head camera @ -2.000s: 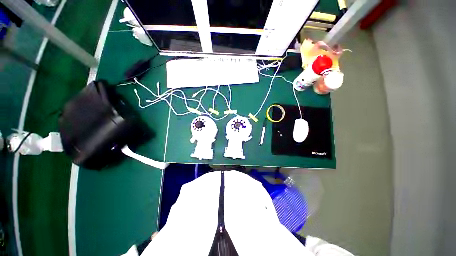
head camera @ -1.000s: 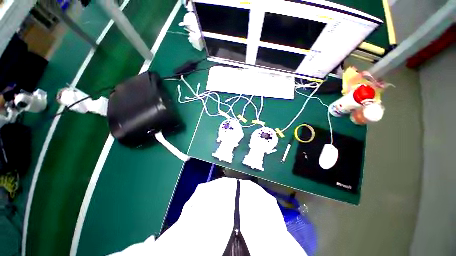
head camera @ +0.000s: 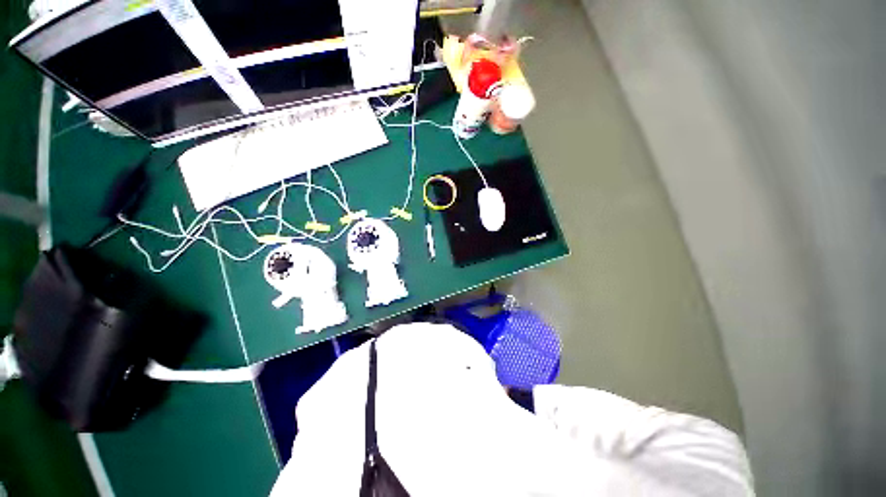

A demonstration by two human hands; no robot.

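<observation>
Two white security cameras stand side by side near the bench's front edge, the left one (head camera: 309, 283) and the right one (head camera: 377, 260). Each has a round head with a dark lens ringed by dots. Thin white cables (head camera: 282, 209) with yellow tags lie behind them, in front of the white keyboard (head camera: 282, 150). Neither of my hands shows. My white right sleeve (head camera: 631, 432) reaches out at the lower right, and its end is cut off or hidden.
Monitor (head camera: 243, 58) at the back left. Black box-shaped cover (head camera: 87, 340) at left. Mouse (head camera: 492, 209) on black pad (head camera: 471, 248), tape roll (head camera: 440, 179) and pen (head camera: 430, 241) beside it. Red-topped can (head camera: 471, 112) and cup (head camera: 509, 109) at the back right. Blue stool (head camera: 526, 347) below the edge.
The view has swung to the right, so the bench appears further left and turned. My right sleeve now extends to the lower right. The two cameras stay side by side on the bench.
</observation>
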